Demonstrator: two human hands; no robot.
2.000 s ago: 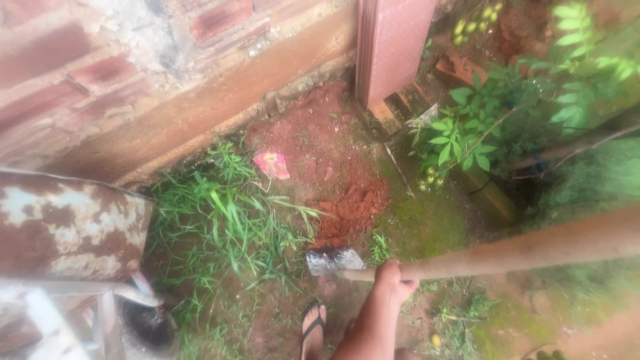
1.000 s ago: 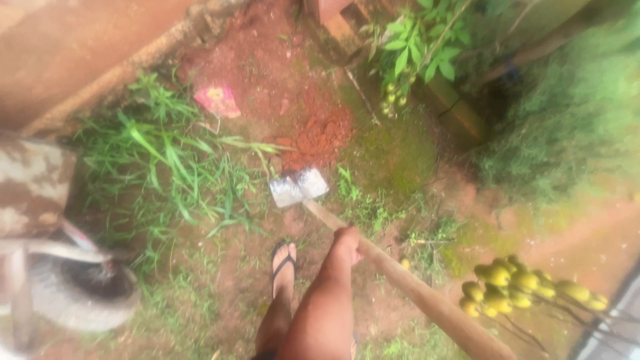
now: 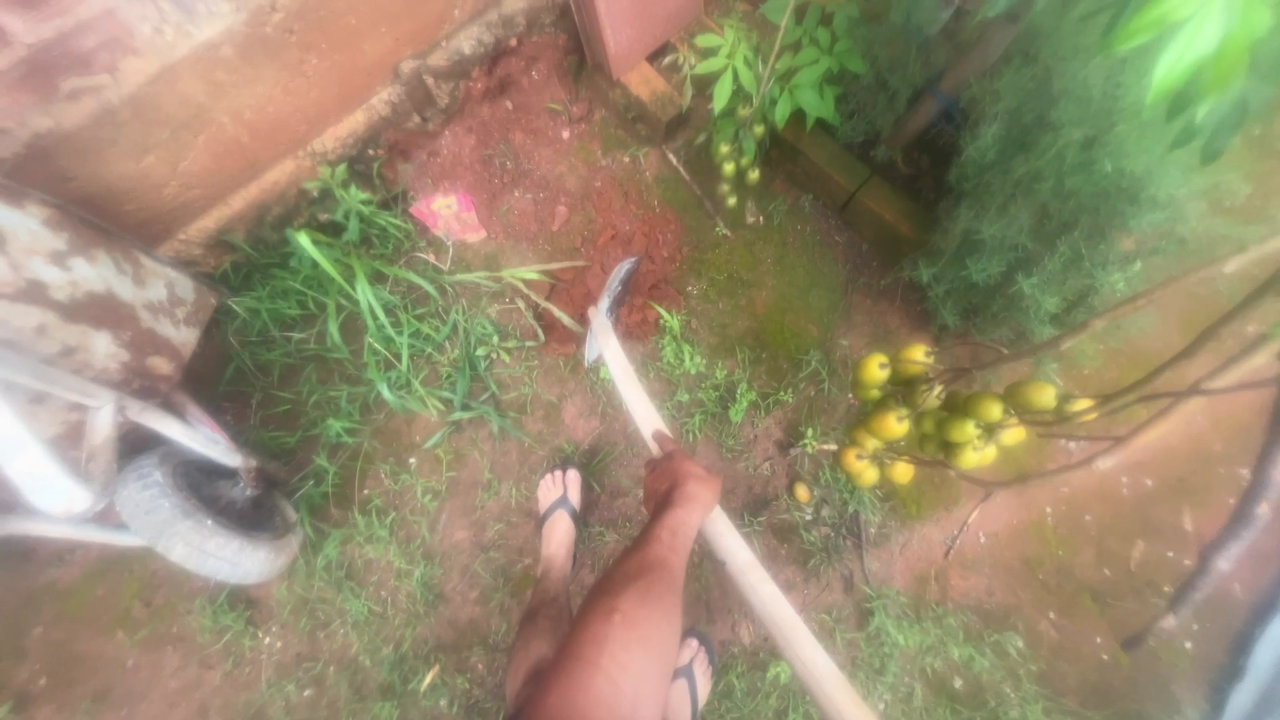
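My left hand [image 3: 682, 484] is closed around the long wooden handle [image 3: 770, 605] of a hoe, partway along it. The handle runs from the lower right up to the metal hoe blade [image 3: 619, 288], seen nearly edge-on. The blade is over the edge of a patch of loose, clumpy red soil [image 3: 640, 245]; whether it touches the ground, I cannot tell. Tall green grass [image 3: 370, 320] grows left of the blade, and a pink and yellow scrap [image 3: 449, 217] lies on the soil beyond. My right hand is out of view.
A rusty wheelbarrow [image 3: 110, 290] with a rubber tyre [image 3: 205, 515] stands at left, near a wall [image 3: 230, 110]. At right, branches bear yellow-green fruit [image 3: 960, 430]. Leafy plants and a wooden beam [image 3: 830, 170] are at upper right. My sandalled feet [image 3: 560, 505] are near the handle.
The hoe blade has turned from broadside to nearly edge-on. The handle, which ran off to the right two seconds ago, now slants to the lower right. My left hand stays on it. The view has shifted.
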